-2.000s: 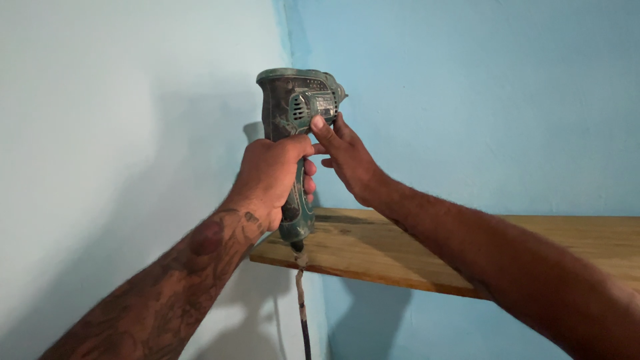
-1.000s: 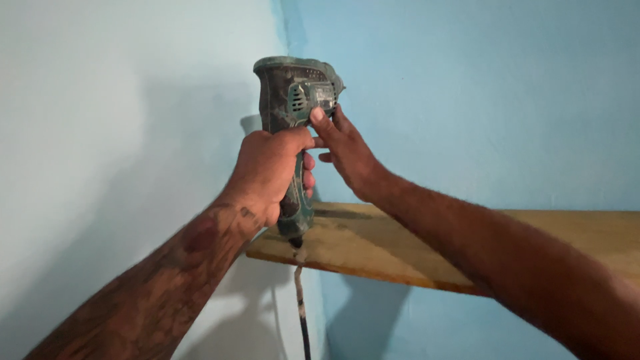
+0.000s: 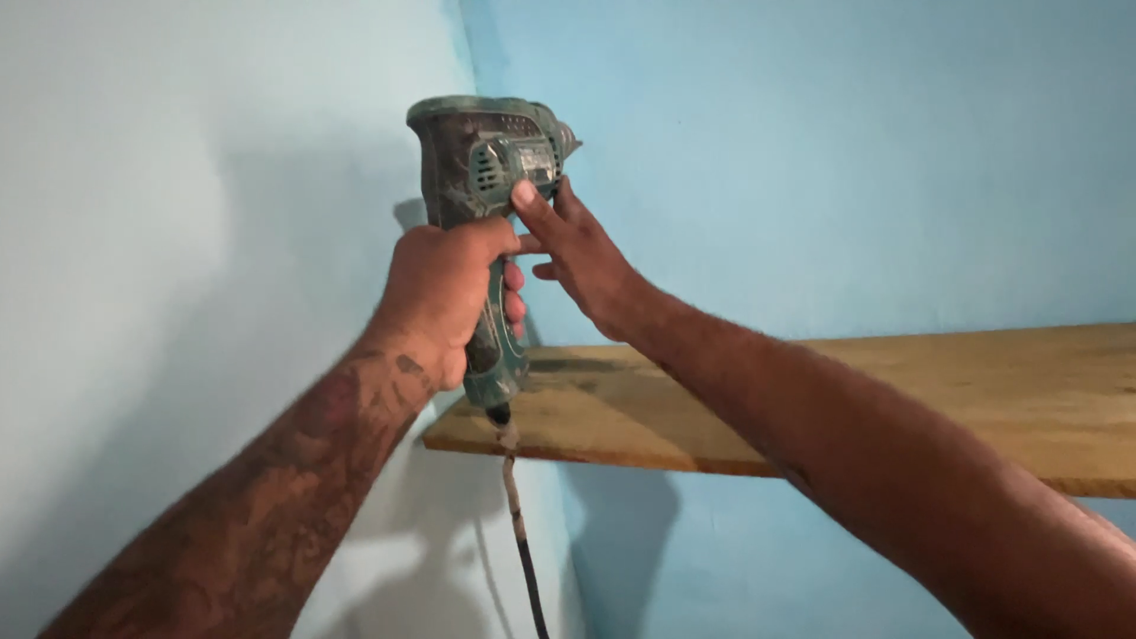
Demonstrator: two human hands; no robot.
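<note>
A worn green corded power drill [image 3: 484,164] is held up near the corner, its handle pointing down and its chuck [image 3: 566,140] toward the blue wall on the right. My left hand [image 3: 444,288] is closed round the handle. My right hand [image 3: 586,253] supports the drill's side from the right, thumb on the housing below the vents, other fingers partly hidden behind it. Out of the handle's base runs a power cord [image 3: 524,532], partly wrapped in pale tape. Whether a bit sits in the chuck is too unclear to tell.
Behind and below the drill, a wooden shelf board [image 3: 852,390] extends along the blue wall [image 3: 843,160] from the corner to the right. A pale wall [image 3: 133,177] rises on the left, with shadows of the arms and drill on it.
</note>
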